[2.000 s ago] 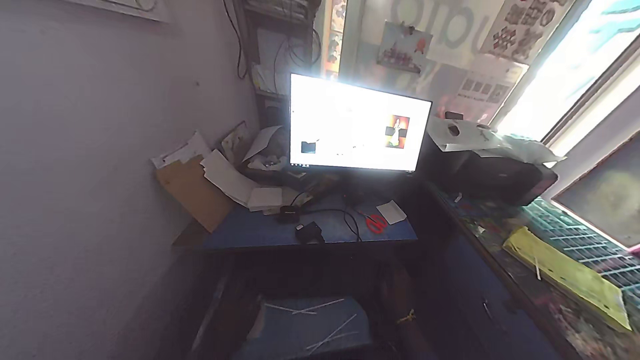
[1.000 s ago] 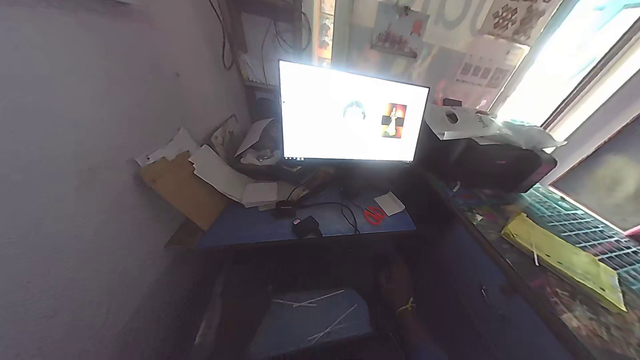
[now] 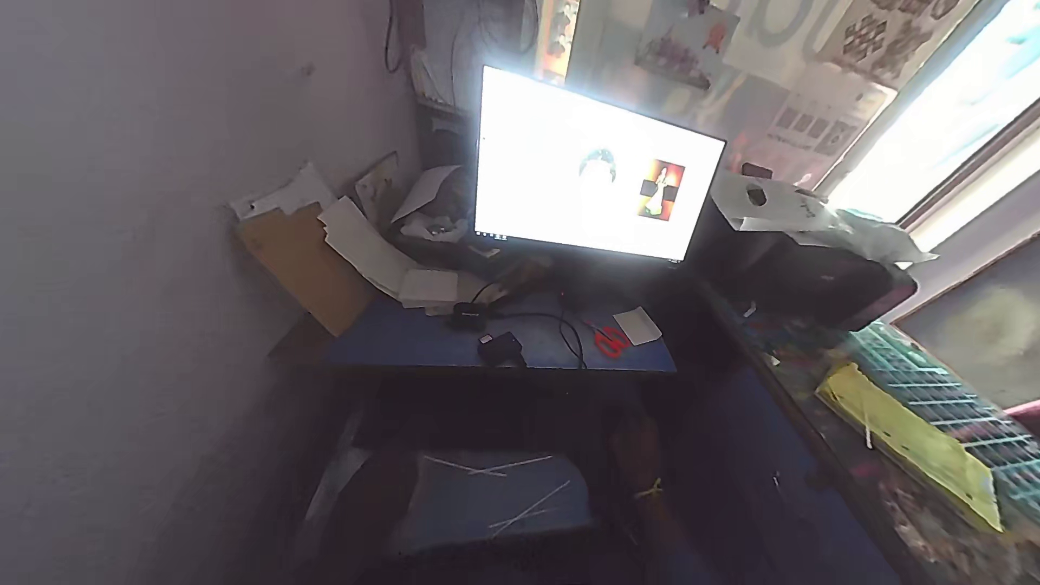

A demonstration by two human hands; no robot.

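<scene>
Low in the frame and in deep shadow, my right hand (image 3: pixel 638 451) reaches forward below the blue desk (image 3: pixel 406 345); a yellow band (image 3: pixel 650 489) circles its wrist. Whether it holds anything is too dark to tell. Left of it lies a blue seat-like surface (image 3: pixel 455 512) with several thin white lines or sticks across it. My left hand cannot be made out in the dark. Above, on the desk, are red-handled scissors (image 3: pixel 611 342), a white paper (image 3: pixel 638 326), a small black device (image 3: pixel 501 348) and black cables. A lit monitor (image 3: pixel 552 162) stands behind them.
Cardboard (image 3: pixel 305 260) and papers (image 3: pixel 366 244) lean at the left wall. To the right, a black printer (image 3: pixel 837 276) carries loose sheets. A yellow folder-like item (image 3: pixel 910 443) and a teal wire rack (image 3: pixel 942 398) rest on the side counter. A dark blue cabinet (image 3: pixel 756 463) stands beneath it.
On the monitor, a round picture shows beside the red one, where two seconds ago there was none. The dark shape of the left hand at the lower left is no longer distinct.
</scene>
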